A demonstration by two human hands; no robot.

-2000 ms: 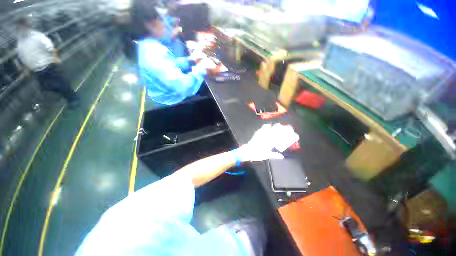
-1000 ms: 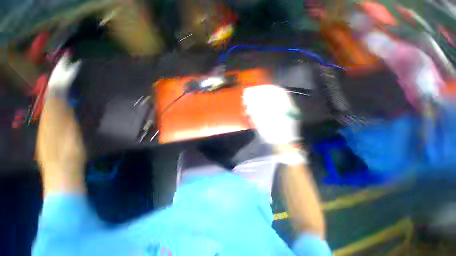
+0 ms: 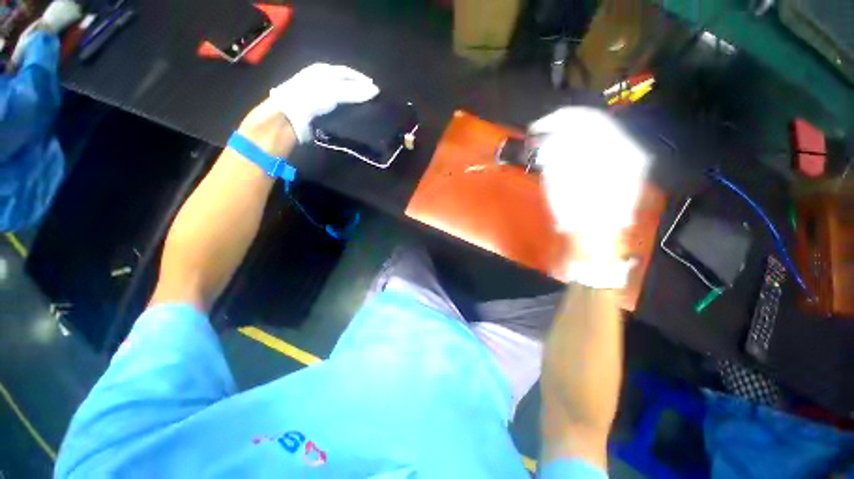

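Note:
My gloved left hand is on the far left side of a black set-top box left of the orange fixture, its fingers along the box's edge. The orange fixture lies in front of me, with a dark connector block near its far edge. My gloved right hand is blurred over the fixture's right part, beside the connector block. It hides that area, and whether it holds something cannot be told.
Another set-top box lies right of the fixture, with a green stick, a remote control and a blue network cable near it. AV plugs lie behind. A box on an orange-red pad is far left. A coworker's sleeve shows at left.
The view has swung from the left line to the bench. My left hand has come from the far left to the left-hand box. My right hand remains over the fixture's right part.

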